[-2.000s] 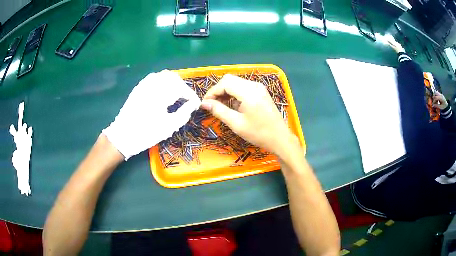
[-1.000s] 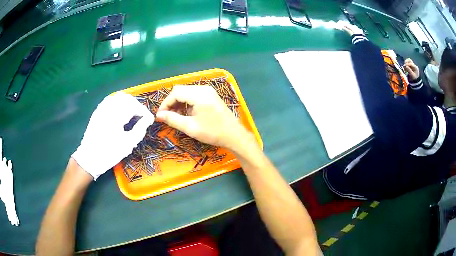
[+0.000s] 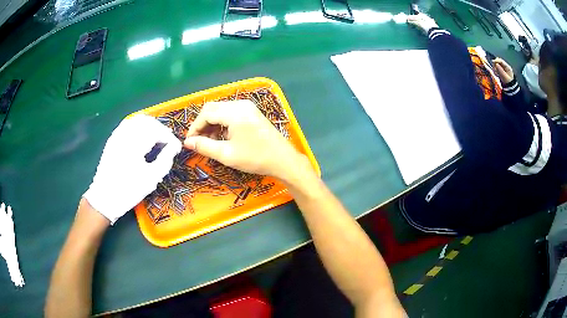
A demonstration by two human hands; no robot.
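Observation:
An orange tray (image 3: pixel 227 230) in front of me holds a heap of small slim parts (image 3: pixel 239 180), dark, silvery and coppery. My left hand (image 3: pixel 133 164), in a white glove with a dark patch on its back, is over the tray's left side, its fingers drawn together. My bare right hand (image 3: pixel 239 136) is over the heap, thumb and index finger pinched. The fingertips of both hands meet just above the parts. Whatever may be between them is too small and hidden to tell.
Black phone frames (image 3: pixel 87 63) lie spaced along the far side of the green surface (image 3: pixel 323 124). A spare white glove (image 3: pixel 9 243) is at far left. A white sheet (image 3: pixel 401 109) lies right, beside another person in a dark sleeve (image 3: pixel 457 81). A red stool (image 3: pixel 241 304) is below.
The view has turned right, so the tray and my hands appear further left. The phone frames have shifted left relative to the tray. My hands stay together at the fingertips.

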